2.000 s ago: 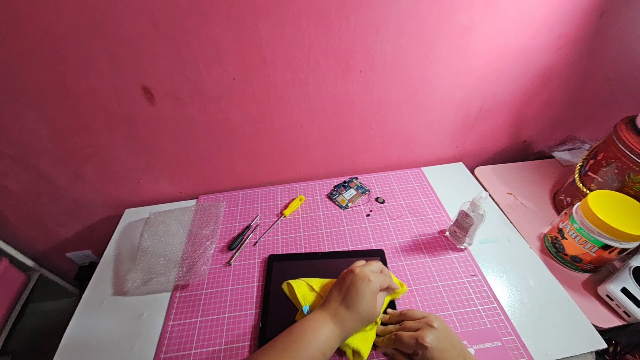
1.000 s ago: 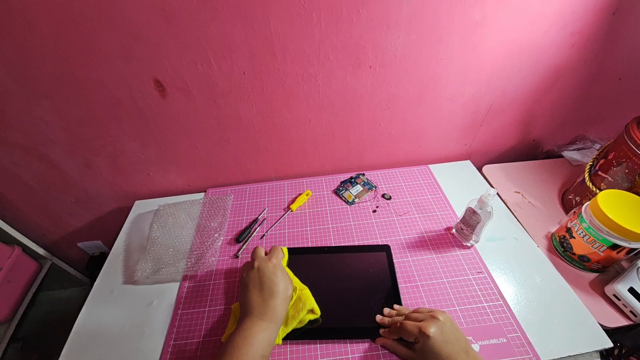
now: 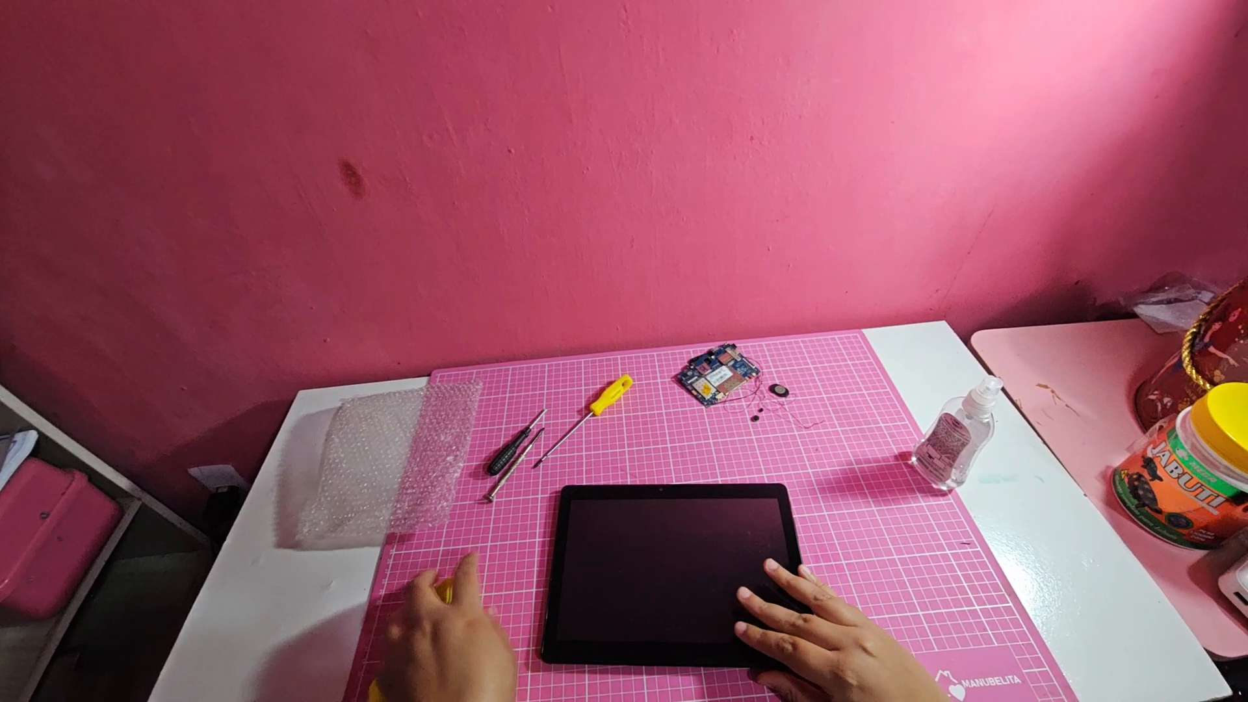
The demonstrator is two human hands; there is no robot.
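Observation:
A black tablet (image 3: 673, 575) lies screen up on the pink cutting mat (image 3: 838, 439). My right hand (image 3: 829, 634) rests with spread fingers on its lower right corner. Left of the tablet, my left hand (image 3: 444, 634) grips a yellow cloth (image 3: 445, 591), mostly hidden beneath it. Behind the tablet lie a yellow-handled screwdriver (image 3: 610, 396), a black-handled screwdriver (image 3: 507, 450) and a thin metal tool (image 3: 509, 470). Farther back sits a circuit board (image 3: 717, 374) with fine wires and a small round black part (image 3: 779, 390).
Bubble wrap (image 3: 375, 468) overlaps the mat's left edge and the white table (image 3: 244, 585). A clear spray bottle (image 3: 955, 439) stands at the mat's right edge. On the pink side table (image 3: 1053, 380) are a yellow-lidded jar (image 3: 1180, 478) and a red container (image 3: 1224, 341).
My left hand has moved left with the yellow cloth, off the tablet, whose screen is now uncovered. My right hand stays at the tablet's lower right corner, its fingers now farther over the screen.

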